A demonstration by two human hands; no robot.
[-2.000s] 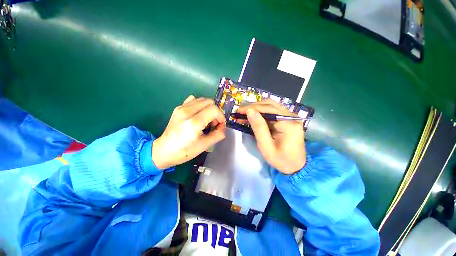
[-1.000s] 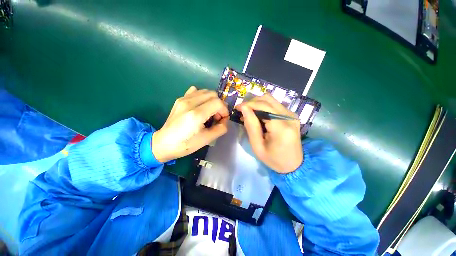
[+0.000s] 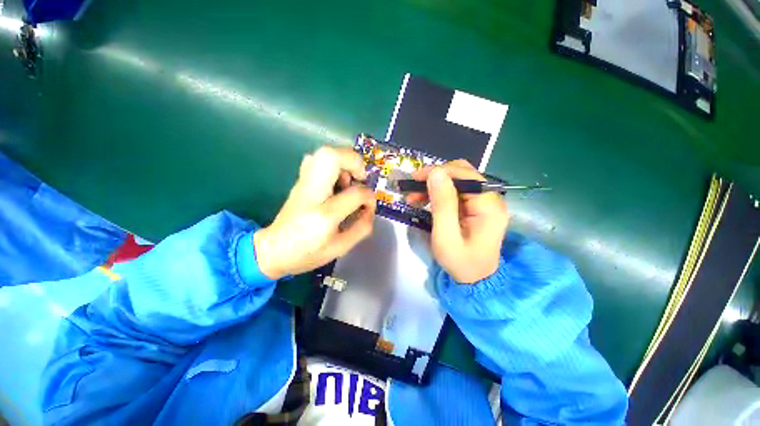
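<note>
A tablet unit with a silver-white panel (image 3: 385, 279) lies in front of me, its near end close to my body. Its main board (image 3: 400, 162) is at the far end, with orange flex parts. My left hand (image 3: 321, 212) is at the board's left edge, thumb and fingertips close together; whether they pinch something small is hidden. My right hand (image 3: 467, 218) grips dark tweezers (image 3: 454, 185) nearly flat over the board, one thin end pointing right. A black adhesive tape sheet (image 3: 429, 116) with a white patch lies beyond the board, partly under or against it.
Another open tablet (image 3: 637, 42) lies at the far right on the green mat (image 3: 250, 42). Long tape strips (image 3: 704, 291) stand at the right edge. A blue bin (image 3: 54, 8) shows at the top left. Another person's blue sleeve (image 3: 50, 225) is at the left.
The tweezers in my right hand have turned and now lie flatter, with a thin end sticking out further right. My left hand's fingers have shifted slightly at the board. The view has shifted a little.
</note>
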